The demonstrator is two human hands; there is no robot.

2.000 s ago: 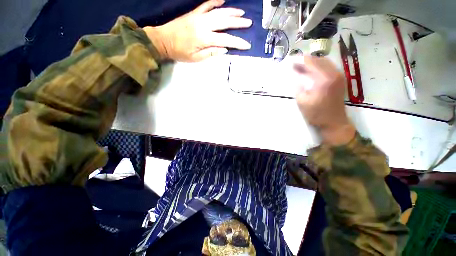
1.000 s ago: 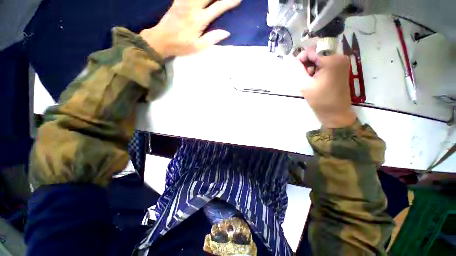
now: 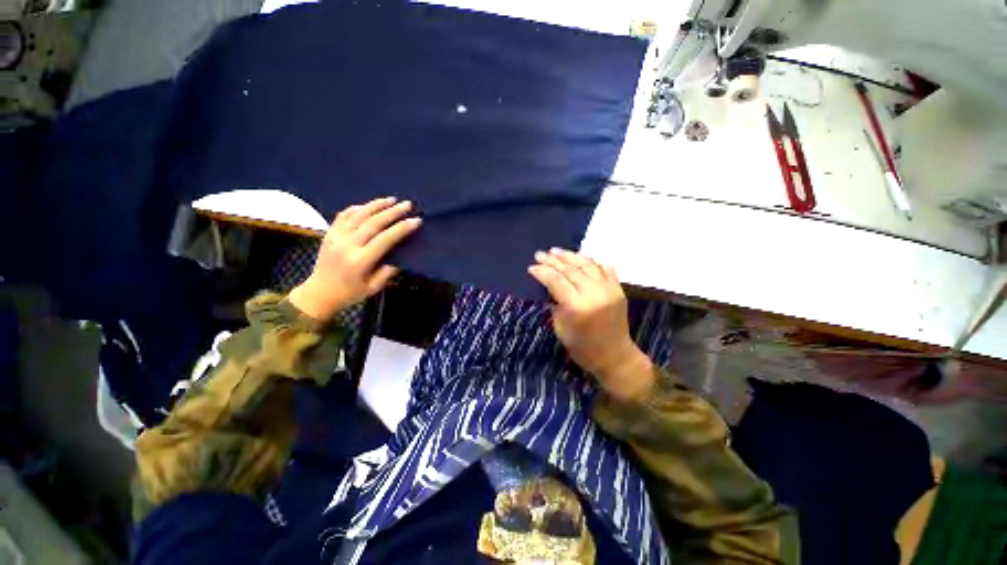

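A large navy cut panel (image 3: 442,121) lies on the white machine table, its right edge a little left of the presser foot and needle (image 3: 659,102). My left hand (image 3: 359,248) rests on the panel's near edge, fingers together on the cloth. My right hand (image 3: 583,298) holds the panel's near right corner at the table's front edge, fingertips on top; the thumb is hidden. A crease runs across the cloth beyond both hands.
Red thread snips (image 3: 791,160) and a thin red stick (image 3: 880,138) lie right of the needle. The white machine head (image 3: 883,39) stands at upper right. Navy cloth (image 3: 834,464) is at lower right. A striped apron (image 3: 475,386) covers my lap.
The panel has come nearer and now covers the table front. My right hand has left the needle area for the panel's near corner. My left hand has moved down to the near edge.
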